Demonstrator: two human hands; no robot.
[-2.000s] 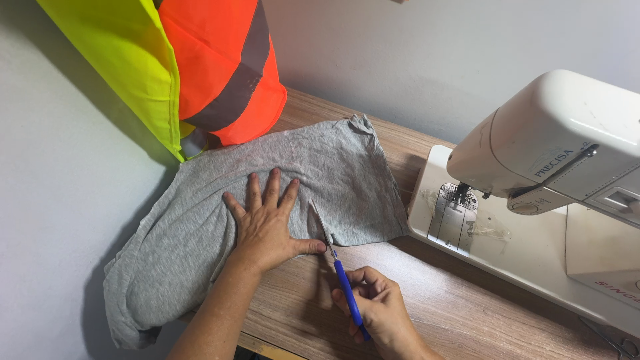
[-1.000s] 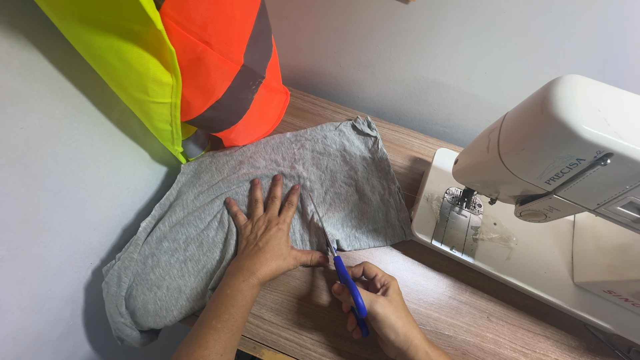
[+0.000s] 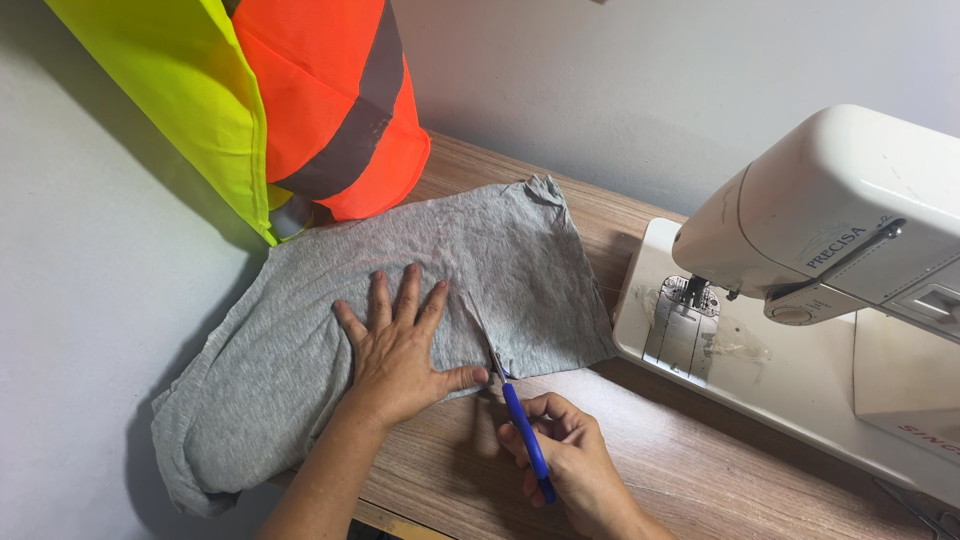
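A piece of grey knit fabric (image 3: 525,285) lies spread on the wooden table, its left part hanging past the table's edge. My left hand (image 3: 401,352) rests flat on it, fingers spread, with the thumb at the fabric's near edge. My right hand (image 3: 562,450) holds scissors with blue handles (image 3: 527,435), just right of the left thumb. One scissor blade lies over the fabric, pointing up and away; the other blade is mostly hidden, apparently beneath the cloth. A short cut shows at the near edge beside the scissors' pivot.
A white Singer sewing machine (image 3: 840,202) stands at the right, its base near the fabric's right corner. Orange and yellow cloth with reflective bands (image 3: 322,105) hangs at the upper left, touching the table's back. The wall borders the wooden table (image 3: 465,465) behind.
The scissors in my right hand have closed from a wider spread of the blades and handles. My left hand has stayed flat on the fabric.
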